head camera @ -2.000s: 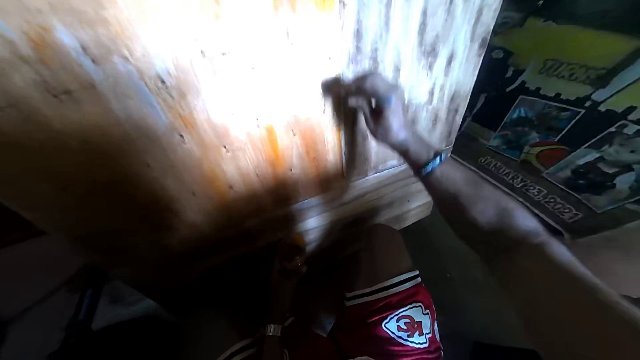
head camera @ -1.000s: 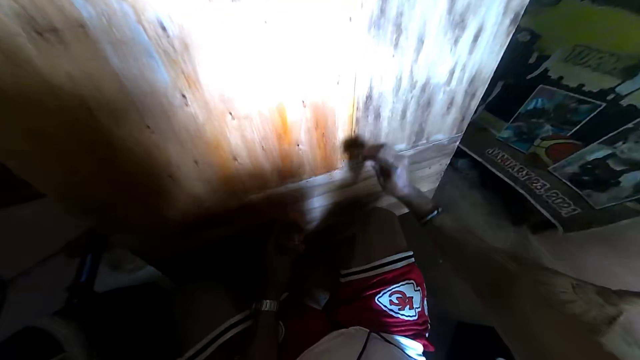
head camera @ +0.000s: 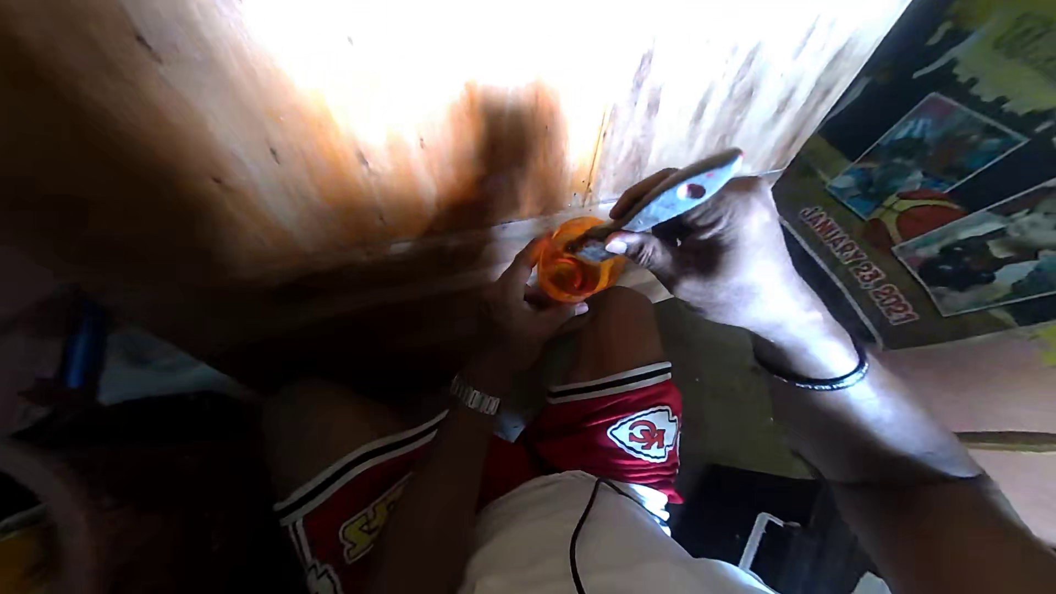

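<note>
My right hand (head camera: 718, 256) grips a paintbrush (head camera: 681, 194) by its lower part, the pale handle with a hole pointing up and to the right. The brush's lower end is inside an orange plastic cup (head camera: 577, 276), which has some liquid at its bottom. My left hand (head camera: 528, 301) holds that cup from the left and below, just above my knee. Behind the cup stands a wooden panel (head camera: 396, 157), stained orange-brown at the left and middle, paler and streaked at the right. Bright glare hides part of its surface.
A printed banner (head camera: 866, 272) with pictures and writing lies to the right of the panel. My knees in red shorts (head camera: 610, 421) are close below the cup. A dark object with a pale handle (head camera: 755, 536) is at the lower right. The left side is in deep shadow.
My right hand has come away from the panel, and the brush is now in the cup. My left hand, low in shadow before, is now up beside it with the cup.
</note>
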